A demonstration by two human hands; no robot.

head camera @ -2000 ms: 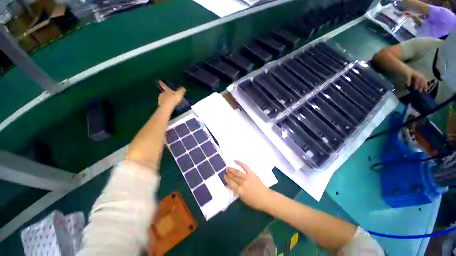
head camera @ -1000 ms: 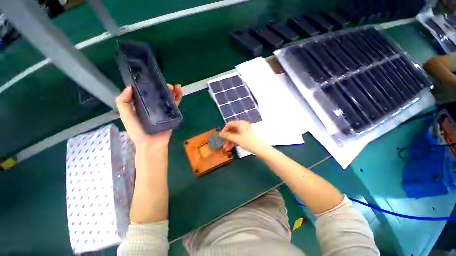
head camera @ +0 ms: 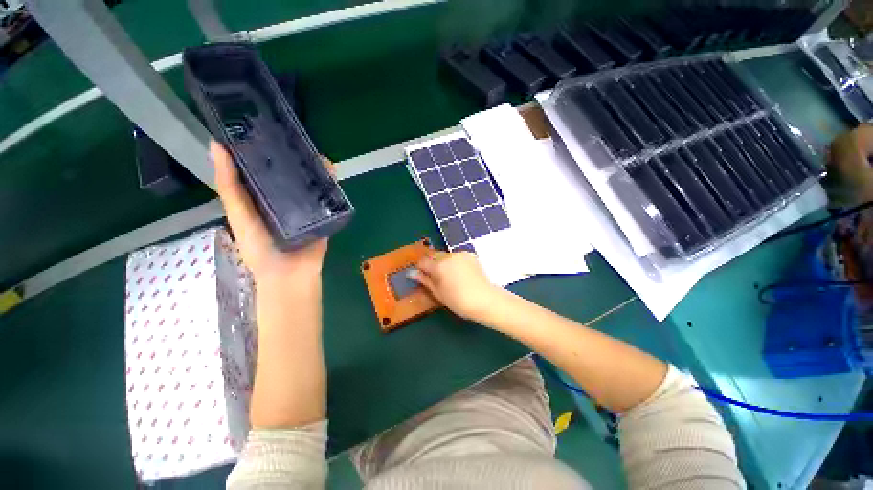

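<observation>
My left hand (head camera: 275, 244) holds a black plastic housing (head camera: 268, 144) in the air, its hollow side facing up and its near end over the bench. The orange positioning jig (head camera: 384, 282) lies flat on the green bench. A grey label (head camera: 403, 280) sits in or over its central recess. My right hand (head camera: 458, 284) has its fingertips on this label; the fingers partly cover the jig's right side. The label sheet (head camera: 461, 191) with a grid of dark squares lies just beyond the jig.
A clear blister tray (head camera: 613, 164) of black housings lies at right on white paper (head camera: 536, 212). More housings (head camera: 476, 77) stand on the conveyor. A white wrapped stack (head camera: 177, 354) is at left. A blue bin (head camera: 812, 330) and another person's hand (head camera: 852, 163) are at far right.
My left hand has picked up a housing from the conveyor side. My right hand has moved from the label sheet to the jig with a label, which now lies at the recess.
</observation>
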